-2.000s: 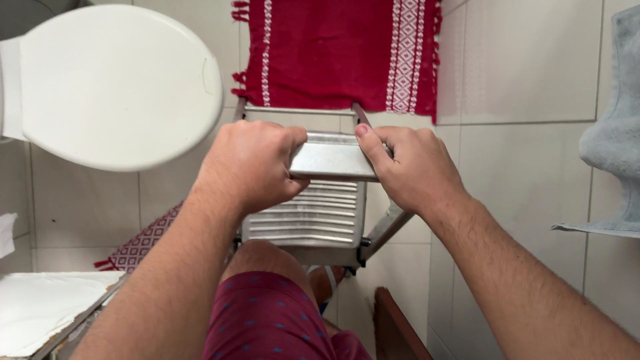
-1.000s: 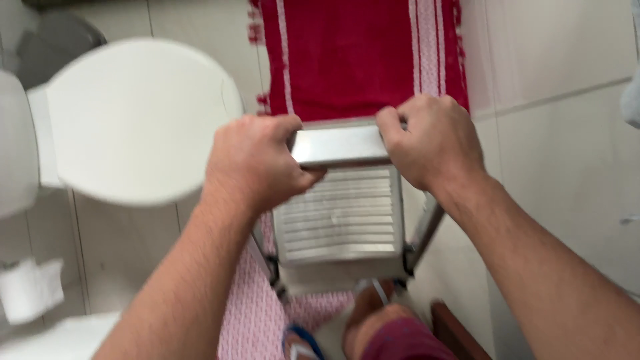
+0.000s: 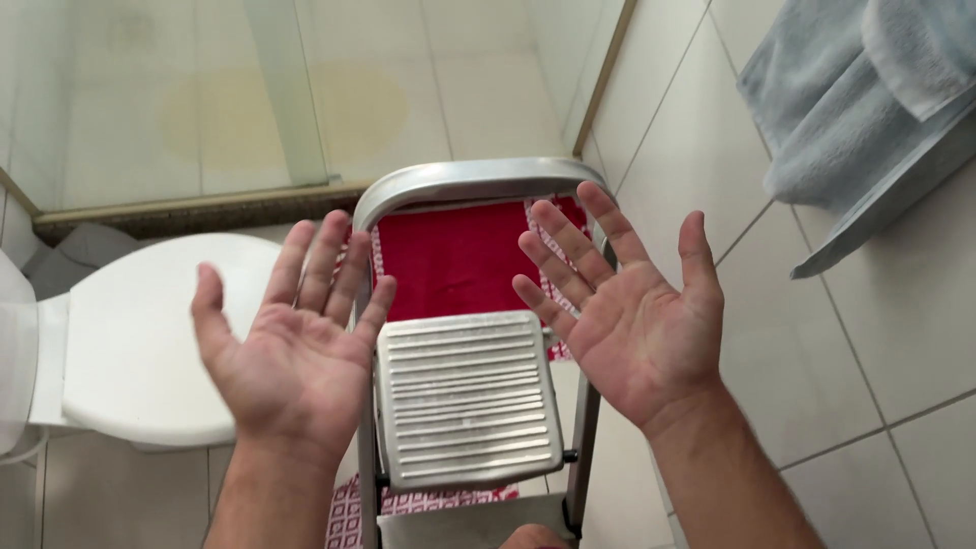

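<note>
Palm up with fingers spread, my left hand (image 3: 297,358) holds nothing and hovers over the left rail of a metal step ladder. My right hand (image 3: 637,324), also palm up and empty, is above the ladder's right rail. Between them lies the ladder's ribbed metal step (image 3: 465,396). Its curved top rail (image 3: 480,174) arches beyond my fingertips. A lower step (image 3: 473,526) shows at the bottom edge, partly hidden by a bit of bare skin, likely my leg.
A toilet with its white lid (image 3: 168,343) down stands at left. A red rug (image 3: 450,259) lies behind the ladder, a patterned mat (image 3: 347,515) beneath it. Beyond is a glass shower screen (image 3: 183,99). Grey-blue towels (image 3: 831,114) hang at upper right on the tiled wall (image 3: 801,343).
Both hands have let go of the ladder's metal top part and turned palm up with fingers spread. The view has tilted up toward the shower.
</note>
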